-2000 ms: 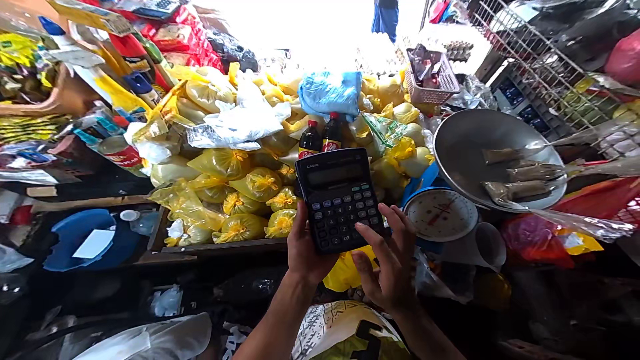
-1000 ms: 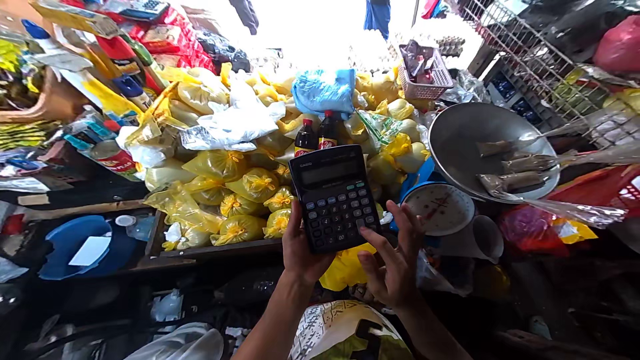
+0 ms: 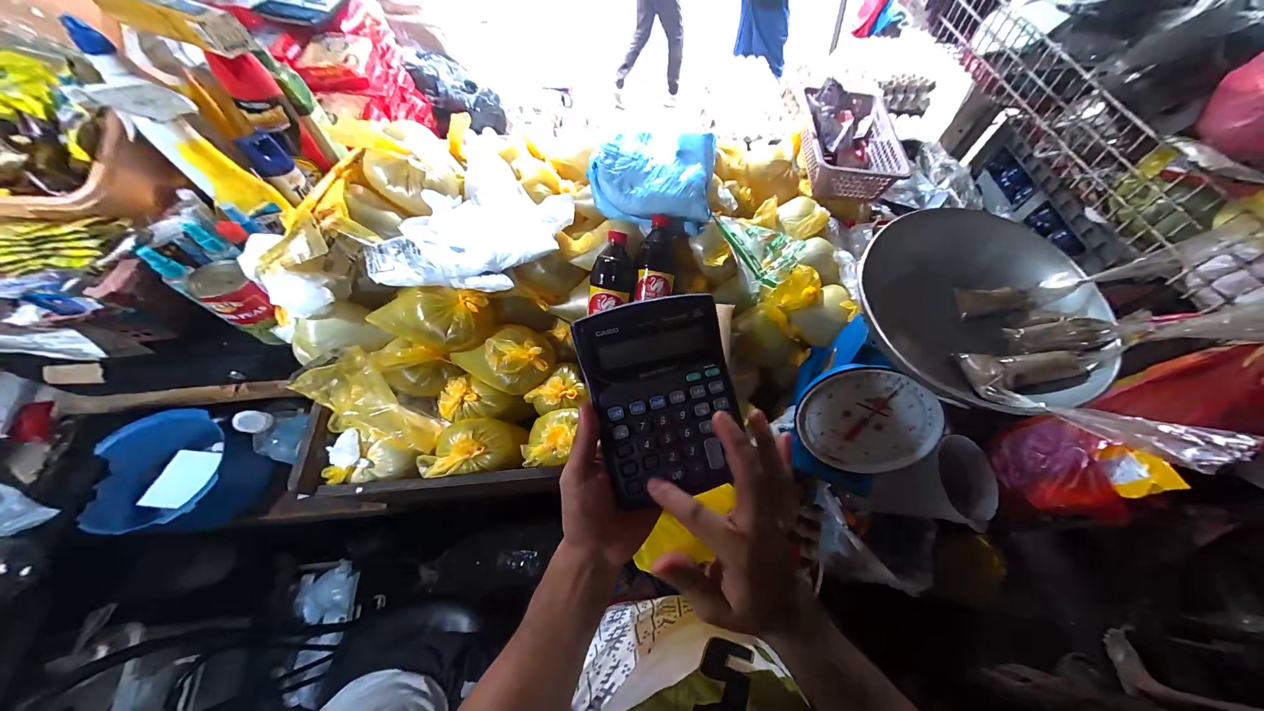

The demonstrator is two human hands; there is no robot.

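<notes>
A black Casio calculator [image 3: 657, 395] is held upright by my left hand [image 3: 604, 504], which grips its lower left edge. My right hand [image 3: 741, 533] hovers over its lower keys with fingers apart, the index fingertip at the bottom row. The calculator's display looks blank or too dim to read. Behind its top edge stand two dark bottles with red caps [image 3: 654, 259]. Tied yellow plastic bags [image 3: 474, 446] are heaped to the left and behind. To the right is a blue dial scale [image 3: 869, 419] with a round white face, under a metal pan [image 3: 968, 286] holding several clear-wrapped packets.
A blue plastic tub [image 3: 148, 464] lies at the left beside the wooden edge of the display [image 3: 444, 486]. A light blue bag [image 3: 652, 178] rests on the heap, near a pink plastic basket [image 3: 857, 148]. A wire rack [image 3: 1106, 128] stands at right. A person's legs [image 3: 654, 44] show beyond.
My right hand's index finger has moved left and down over the keys. A person's legs have moved from the upper left towards the middle of the bright background.
</notes>
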